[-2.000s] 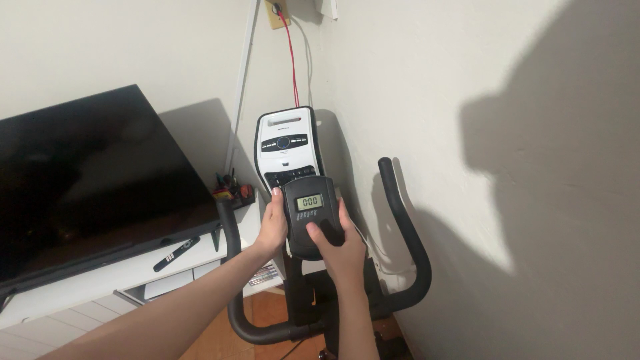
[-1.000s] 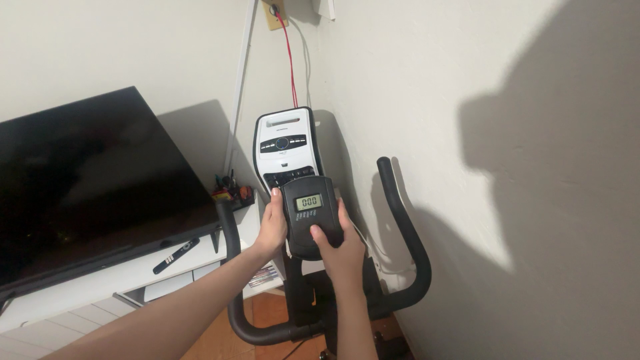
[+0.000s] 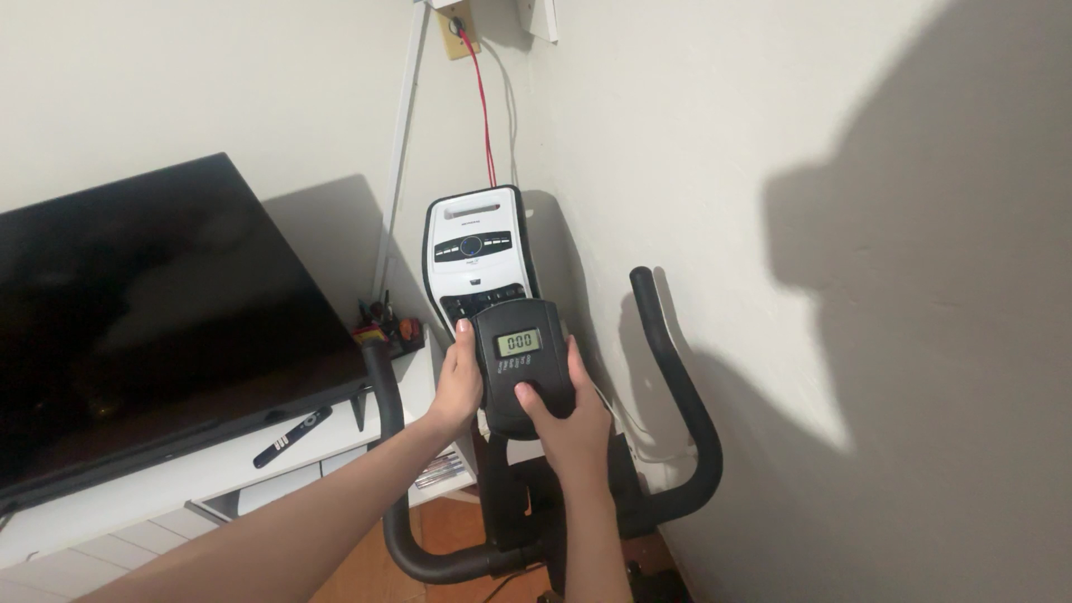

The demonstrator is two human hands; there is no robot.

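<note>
A black exercise bike display console (image 3: 528, 368) with a small lit-grey LCD reading zeros sits between my two hands above the handlebar. My left hand (image 3: 459, 381) grips its left edge, thumb up along the side. On the right side is my right hand (image 3: 574, 423), its thumb resting on the lower face of the console and its fingers around the right edge. Whether the console is fixed to the bike is hidden behind it. The black foam-covered handlebar (image 3: 682, 402) curves up on both sides of my forearms.
Behind the console stands a white and black audio unit (image 3: 476, 243), with a red cord running up to a wall outlet (image 3: 459, 29). At left, a television (image 3: 159, 318) and a remote control (image 3: 291, 437) rest on a white cabinet (image 3: 100, 511). A wall borders the right side.
</note>
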